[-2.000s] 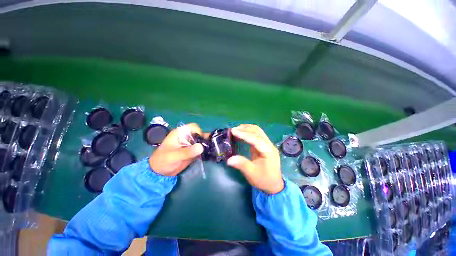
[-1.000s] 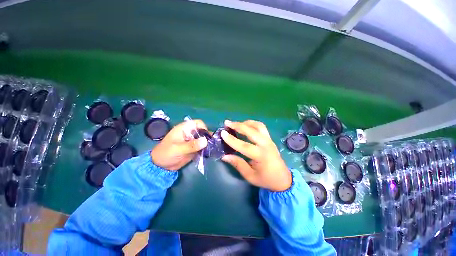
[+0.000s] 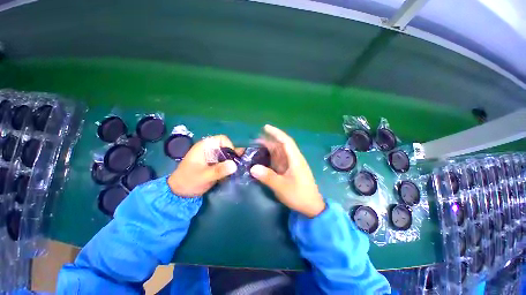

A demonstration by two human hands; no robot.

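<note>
My left hand (image 3: 203, 167) holds a dark part with crinkled clear film (image 3: 215, 148) around it, in front of me over the bench. My right hand (image 3: 291, 176) holds a round black part (image 3: 258, 157) between thumb and fingers, close beside the left hand's part. Clear film shows between the two hands. The right fingers are blurred, and the fingers hide much of both parts.
Several round black parts (image 3: 120, 158) lie in a partly stacked group at left. Several more with greyer centres (image 3: 365, 183) lie on clear film at right. Filled blister trays stand at far left (image 3: 51, 167) and far right (image 3: 441, 199). A white post (image 3: 461, 140) reaches in at right.
My right hand's fingers have lifted and shifted around the black part. The film hanging below the left hand has changed shape. The whole view has shifted slightly.
</note>
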